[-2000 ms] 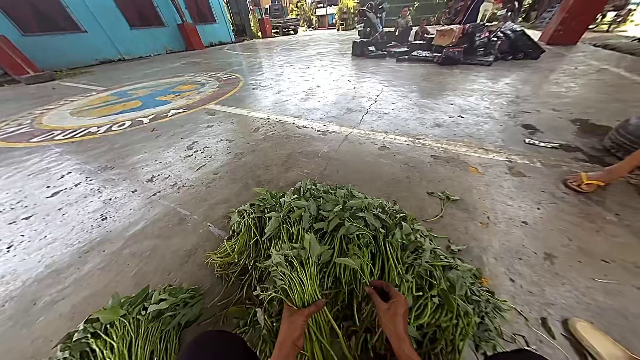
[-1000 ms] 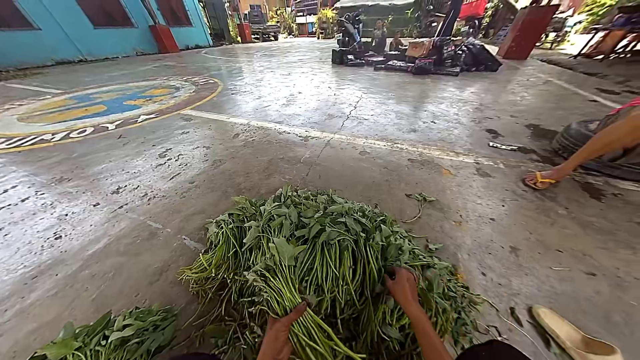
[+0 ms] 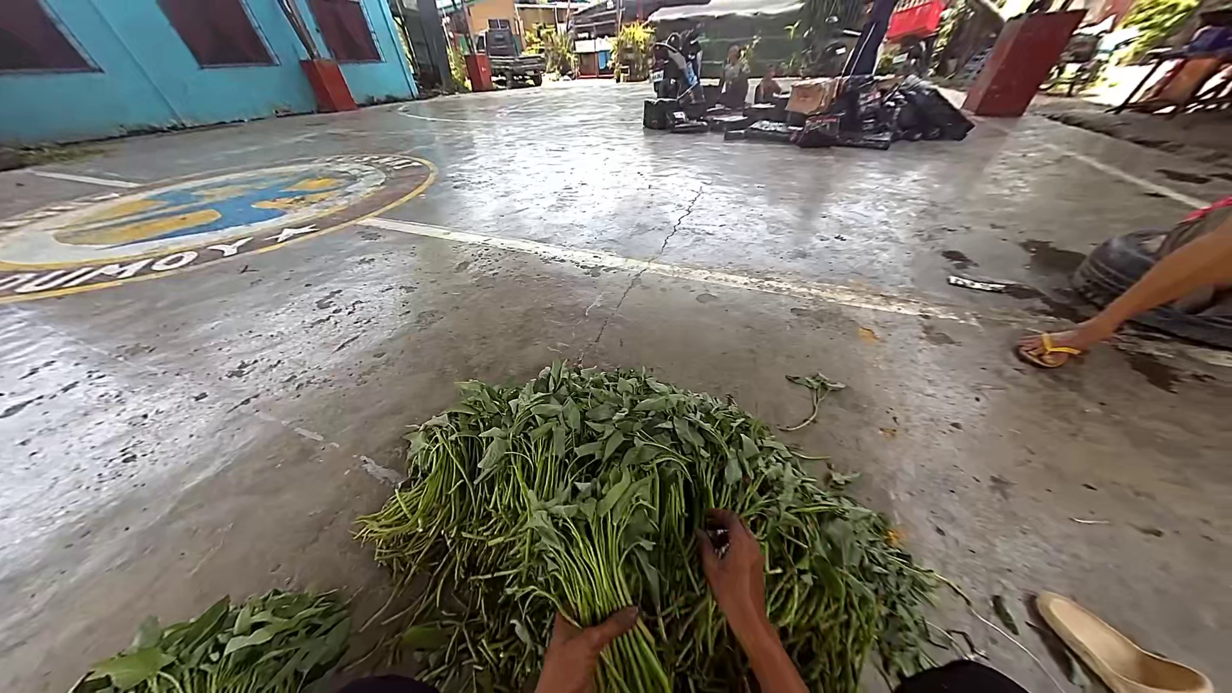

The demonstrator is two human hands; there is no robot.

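A large heap of leafy green stems, apparently water spinach, lies on the concrete in front of me. At its near side my left hand grips a bundle of stems, leaves pointing away from me. Just right of that bundle, my right hand is against the heap with fingers curled; whether it holds a stem is not clear. A smaller pile of the same greens sits at the lower left.
A beige slip-on shoe lies at the lower right. Beyond it are a person's sandalled foot and a tire. A loose sprig lies past the heap. Black bags and boxes stand farther off, near a red post base.
My right hand has moved between spots on the right part of the heap. My left hand keeps its grip on the bundle. More of the seated person's leg and the tire shows than two seconds ago.
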